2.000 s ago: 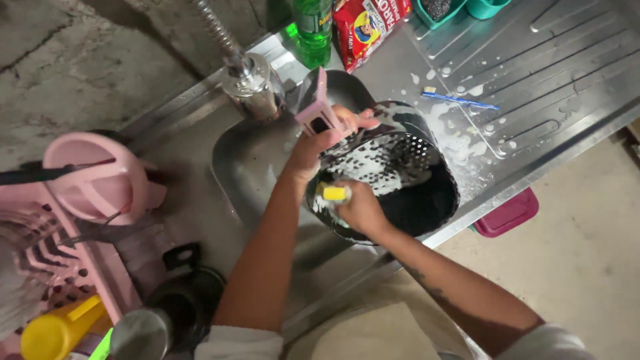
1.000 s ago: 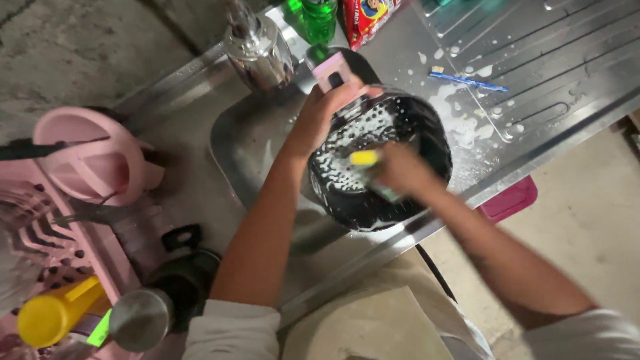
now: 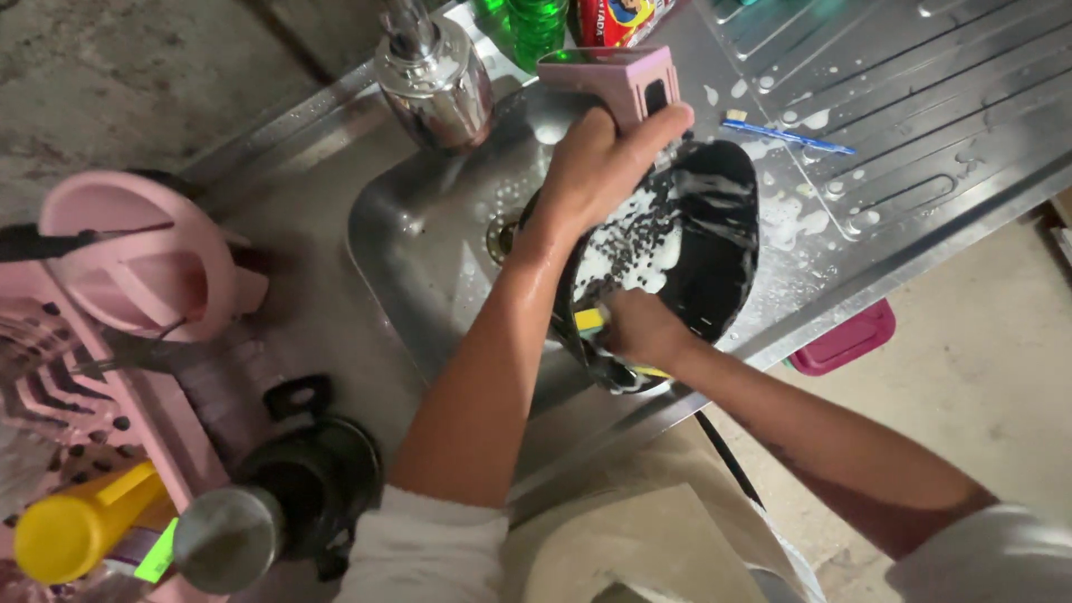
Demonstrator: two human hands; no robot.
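Note:
My left hand (image 3: pixel 603 163) grips the pink handle (image 3: pixel 624 79) of a black basket (image 3: pixel 720 243), likely an air fryer basket, tilted over the sink basin (image 3: pixel 419 276). White suds cover part of its perforated inner surface. Inside its near edge, my right hand (image 3: pixel 641 331) holds a yellow and green sponge (image 3: pixel 589 319) against the wall. My right fingertips are partly hidden and blurred.
A chrome faucet (image 3: pixel 435 84) stands behind the basin, beside a green bottle (image 3: pixel 536 29) and a red packet (image 3: pixel 615 21). A blue toothbrush (image 3: pixel 787 136) lies on the sudsy drainboard (image 3: pixel 904 109). Left are a pink dish rack (image 3: pixel 151 419), a yellow cup (image 3: pixel 63 532) and a dark pot (image 3: pixel 327 469).
The basket has turned and tipped in my left hand, its handle still gripped. My right hand has moved with the sponge to the basket's near side.

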